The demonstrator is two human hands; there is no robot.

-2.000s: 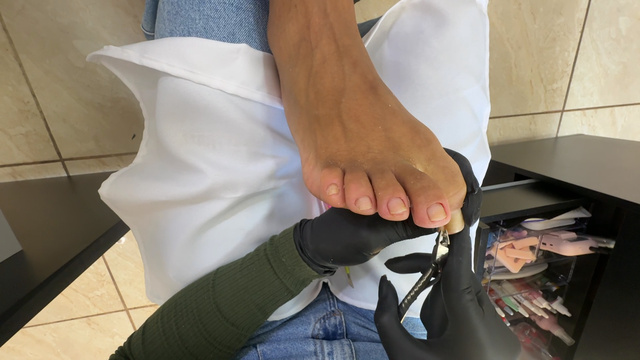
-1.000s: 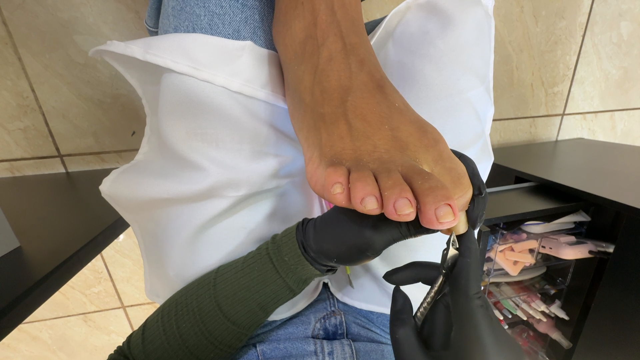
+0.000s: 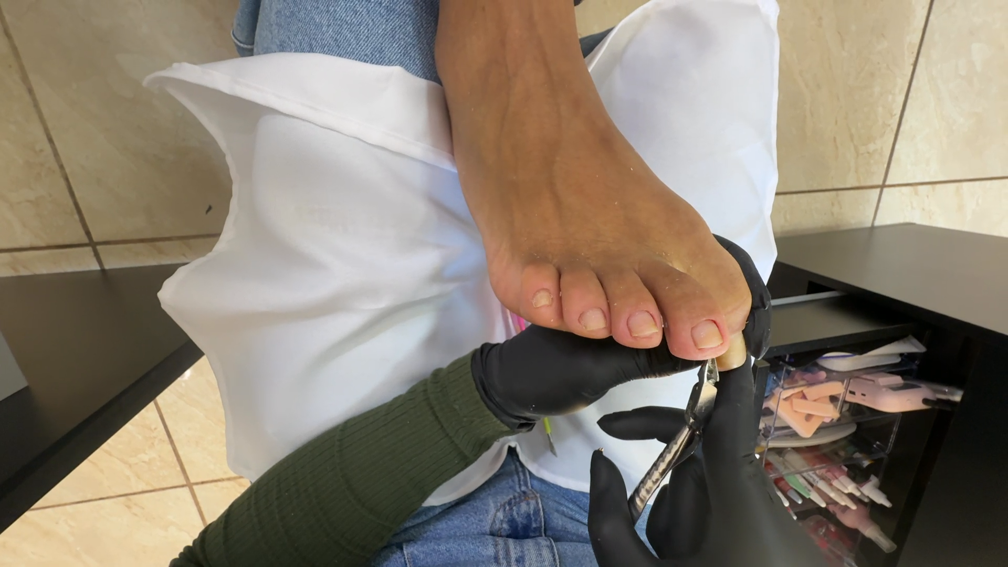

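Observation:
Another person's bare foot (image 3: 583,189) rests over a white cloth (image 3: 339,252) on my lap. My left hand (image 3: 575,370), in a black glove, lies under the toes and curls round the big-toe side, holding the foot. My right hand (image 3: 709,488), also black-gloved, grips metal cuticle nippers (image 3: 679,441). The nippers' tips are at the end of the toe beside the big toe, close to the big toenail (image 3: 734,352). One right finger lies against the big toe's end. A thin tool with a yellow-green part (image 3: 548,433) shows below my left wrist.
At the right stands a black cabinet (image 3: 906,268) with an open compartment of clear trays (image 3: 890,433), holding tubes, pens and pink items. A dark surface (image 3: 79,331) is at the left. Denim-covered legs and beige floor tiles (image 3: 843,94) surround the cloth.
The nippers in my right hand have shifted slightly at the toe tips, and their handles look closer together than two seconds ago. My left hand keeps its hold on the foot.

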